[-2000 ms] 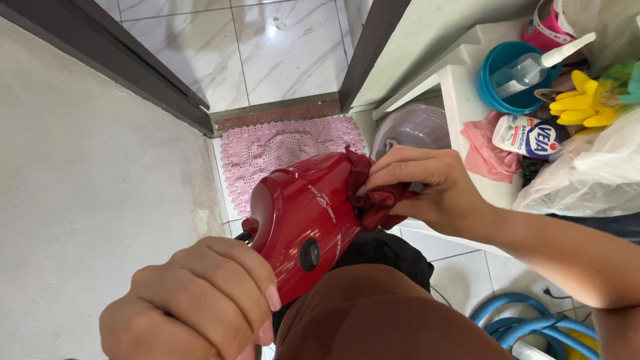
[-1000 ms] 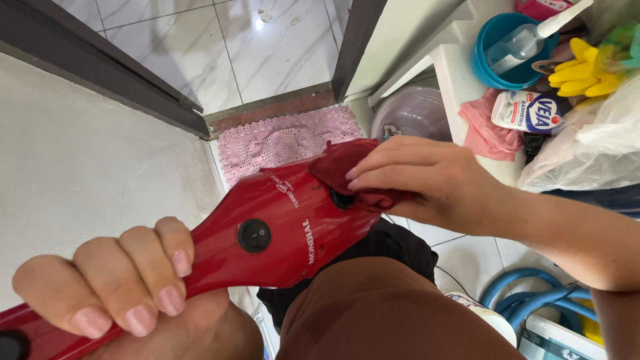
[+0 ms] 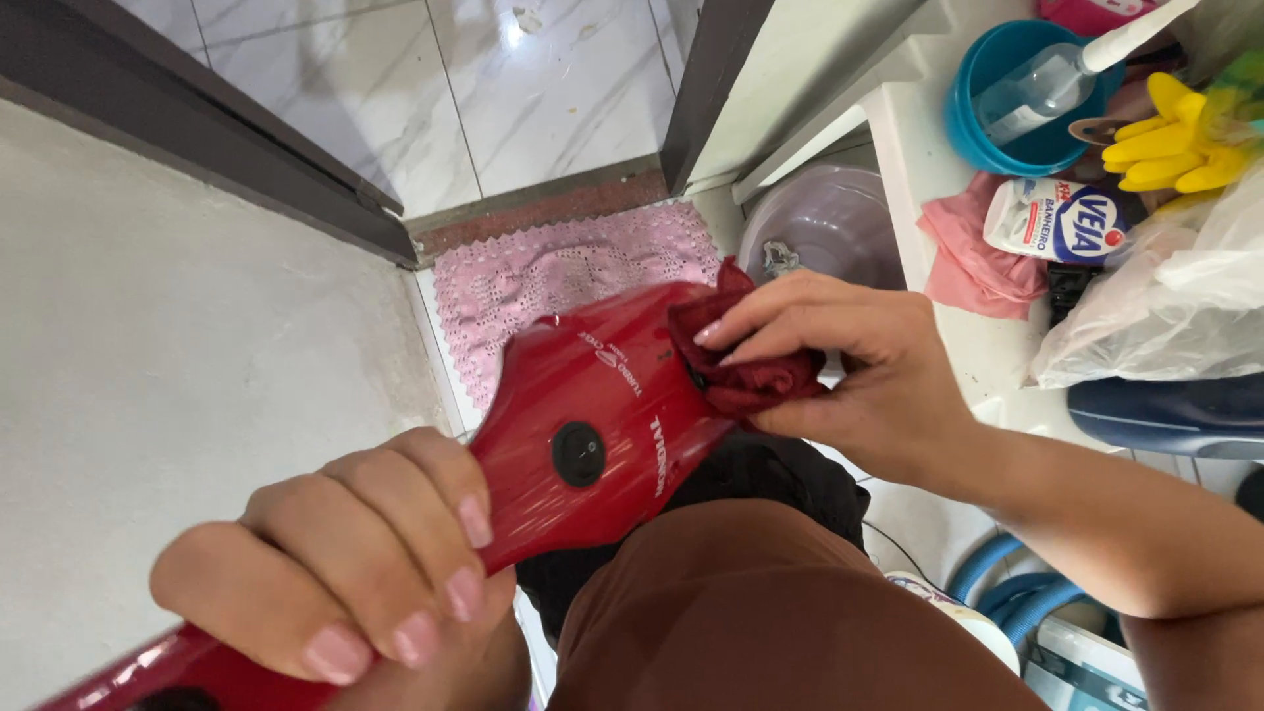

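My left hand (image 3: 336,553) grips the narrow handle of a glossy red Mondial Turbo Chef appliance (image 3: 602,425), which slants up to the right in front of my body. A round black rocker switch (image 3: 578,454) sits on its upper face. At the wide end, my right hand (image 3: 849,365) pinches a bunched dark red cloth (image 3: 750,375) against the casing. The cloth covers part of that end, so its outline is hidden. Part of the palm of my left hand lies out of sight under the handle.
A grey wall (image 3: 197,326) stands at left beside a dark door frame (image 3: 731,79). A pink mat (image 3: 583,257) lies by the threshold. At right, a white shelf unit (image 3: 904,178) holds a teal bowl (image 3: 963,109), yellow gloves (image 3: 1165,148) and a Veja bottle (image 3: 1052,219). A blue hose (image 3: 1047,602) lies below.
The appliance has turned in my left hand, and its switch and lettering now face up more than two seconds ago. My right hand keeps the cloth at the wide end throughout.
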